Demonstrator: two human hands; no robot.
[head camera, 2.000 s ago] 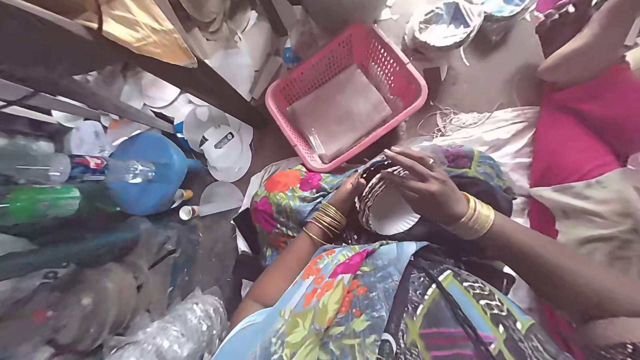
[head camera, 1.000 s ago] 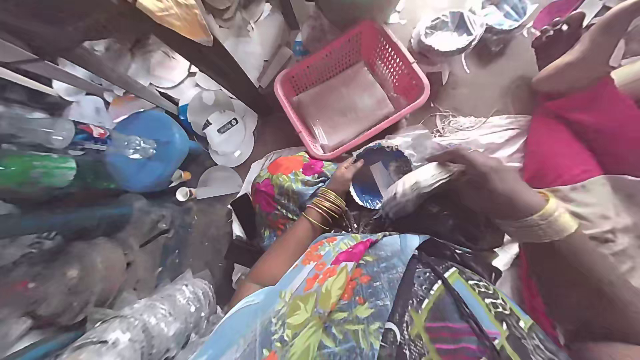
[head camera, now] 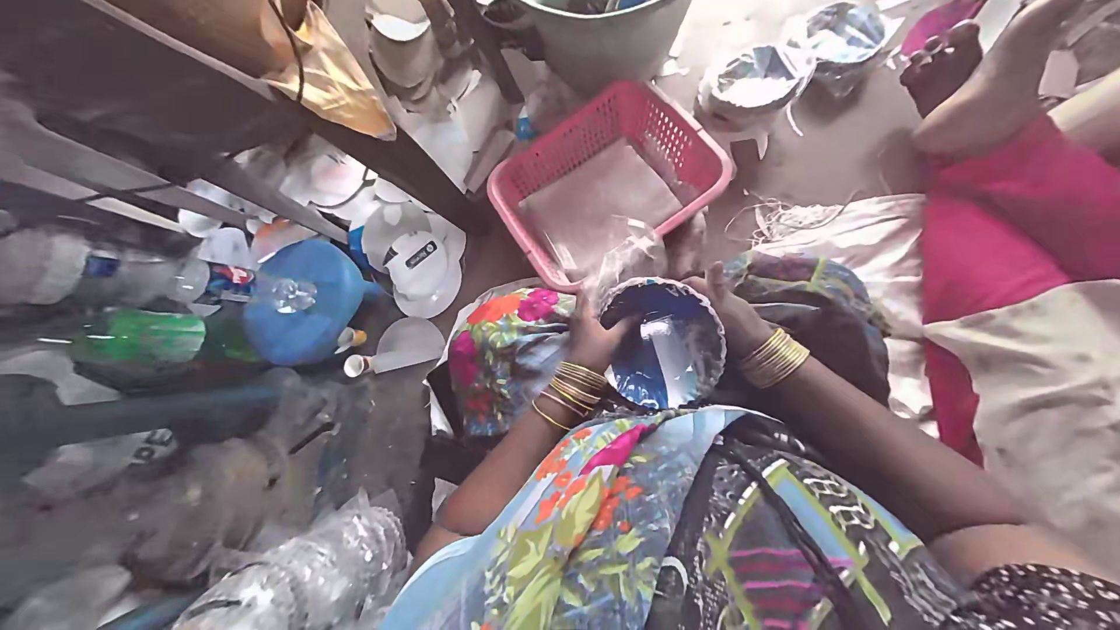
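A shiny blue, round shallow piece with a crimped silvery rim [head camera: 669, 346], like a foil-lined paper bowl, lies between my hands above my lap. My left hand [head camera: 598, 337] grips its left edge, the thumb over the rim. At its upper right edge is my right hand [head camera: 733, 317], thumb and fingers against the rim. Clear crinkled plastic film [head camera: 628, 254] stands up just beyond the bowl, near my left fingers. Whether more pieces are stacked underneath is hidden.
A pink plastic basket [head camera: 500, 206] with a flat sheet inside stands just ahead. Plastic-wrapped round bundles [head camera: 759, 77] lie beyond it, near another person's foot [head camera: 945, 66]. A bucket [head camera: 604, 39] is at the top. Bottles [head camera: 144, 337], a blue round container [head camera: 306, 302] and plastic crowd the left.
The pale layered piece raised in my right hand one second ago no longer shows there. My right hand has come back to the blue bowl's rim, and the blue inside now faces up.
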